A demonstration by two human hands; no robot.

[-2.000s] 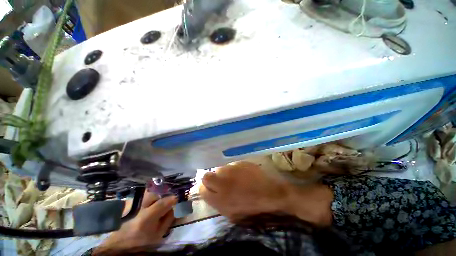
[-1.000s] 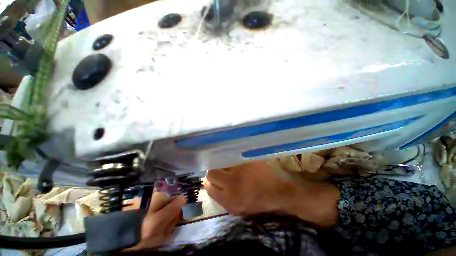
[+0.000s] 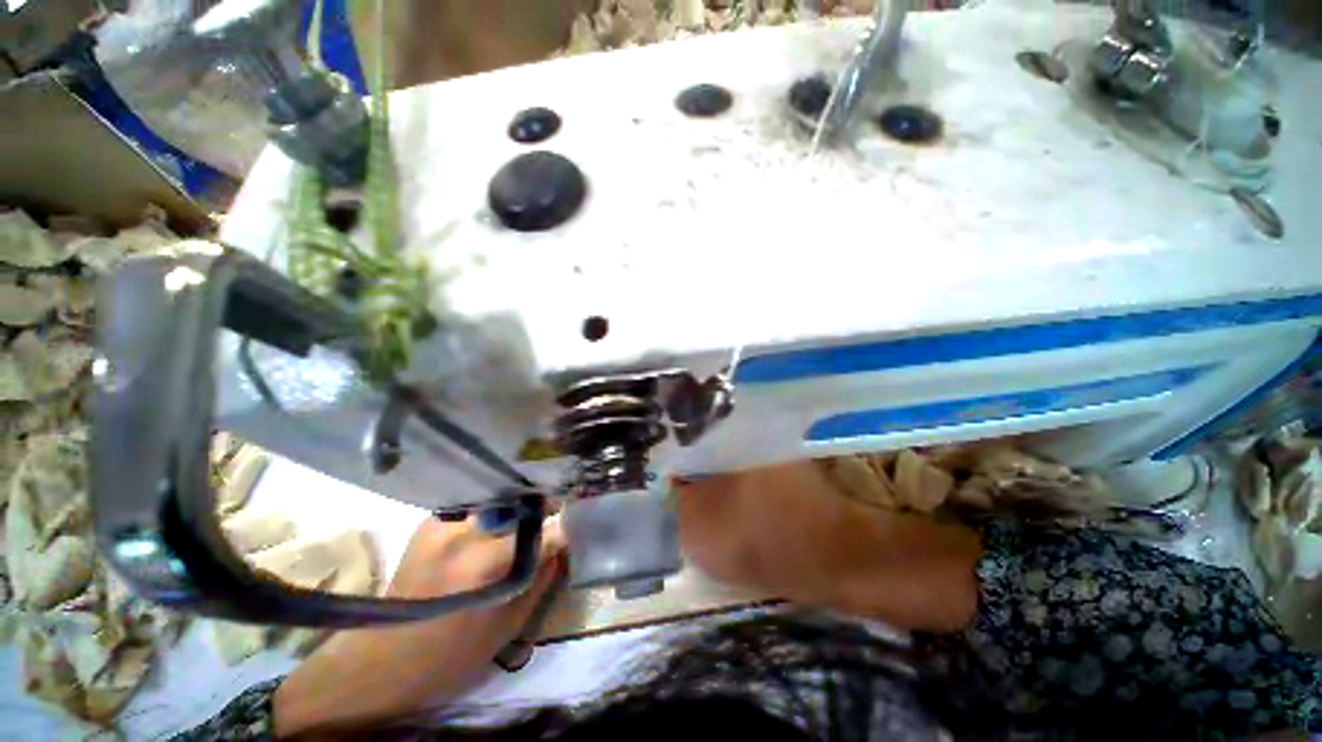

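The white sewing machine head (image 3: 812, 232) with blue stripes covers much of the view. The spring tension assembly (image 3: 612, 428) and a grey block below it stand in front of my fingers. My left hand (image 3: 435, 573) is partly behind the shiny curved guard (image 3: 152, 435), its fingertips hidden near the needle area. My right hand (image 3: 797, 544) lies under the arm, right of the grey block, its fingertips also hidden. No fabric piece can be made out in either hand. The needle and presser foot are hidden.
Beige fabric pieces lie in a heap at the left (image 3: 58, 493) and under the arm beside my right wrist (image 3: 928, 478). More pieces lie at the right edge (image 3: 1283, 507). Green cord (image 3: 380, 261) is knotted at the head's left end. Dark hair crosses the bottom.
The view has shifted left, so the machine head sits further right and the curved guard and more of the left heap show. The fingertips seen earlier by the needle area are now covered.
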